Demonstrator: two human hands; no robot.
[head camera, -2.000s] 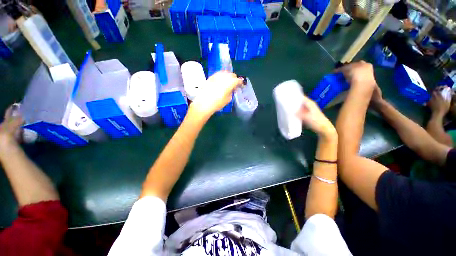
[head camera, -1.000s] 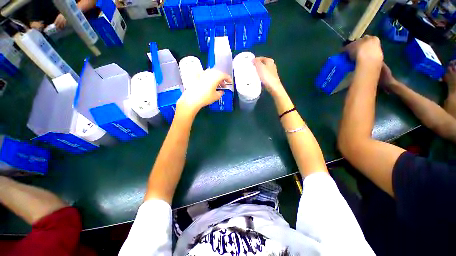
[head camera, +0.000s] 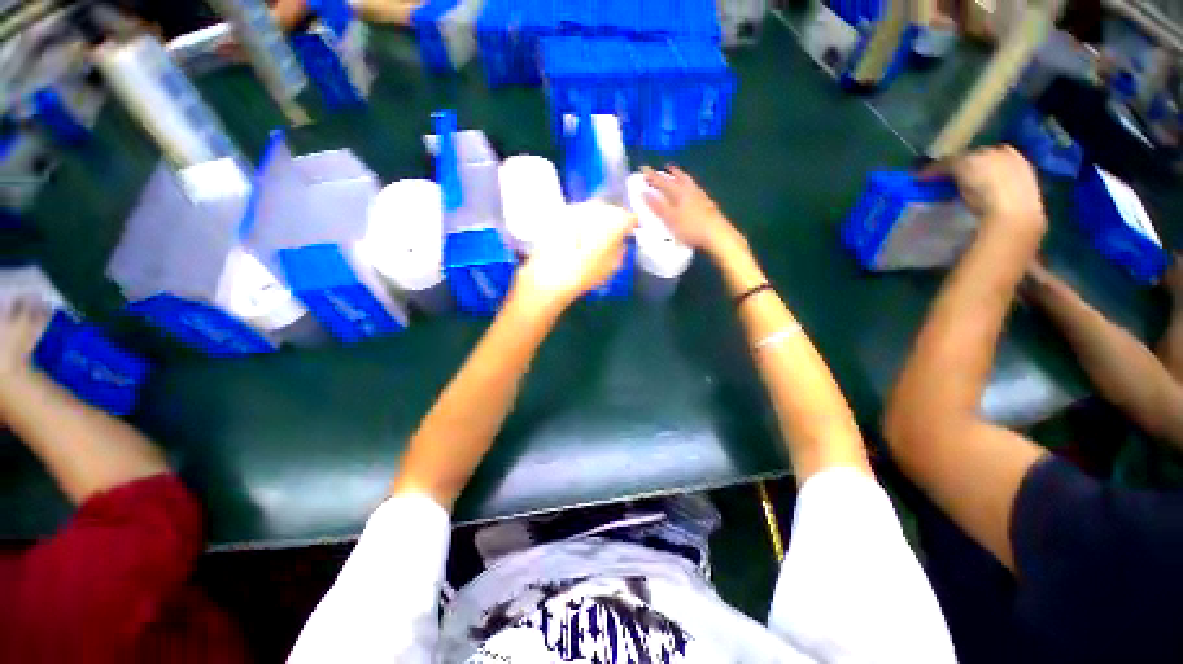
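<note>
My left hand (head camera: 577, 257) is at the front of an open blue-and-white carton (head camera: 599, 158), its fingers blurred and partly hiding the box. My right hand (head camera: 690, 210) is over the upper end of a white rounded device (head camera: 664, 252) standing just right of that carton, fingers touching or right above it. Whether either hand grips anything is unclear. To the left stand another white device (head camera: 532, 201), an open carton (head camera: 479, 266), a white device (head camera: 407, 236), and two wider open cartons (head camera: 340, 292) (head camera: 201, 322) with a white device (head camera: 263, 292) between them.
Closed blue cartons (head camera: 636, 88) are stacked at the far side of the green bench (head camera: 584, 409). A neighbour's hand (head camera: 1002, 188) on the right holds a blue carton (head camera: 895, 221). Another person's hand (head camera: 20, 333) is at a blue carton (head camera: 91, 366) on the left. Pale rack posts (head camera: 999, 84) rise behind.
The white device carried in my right hand two seconds ago now stands beside the narrow open carton. My right hand has since shifted over its top; my left hand moved right to that carton's front.
</note>
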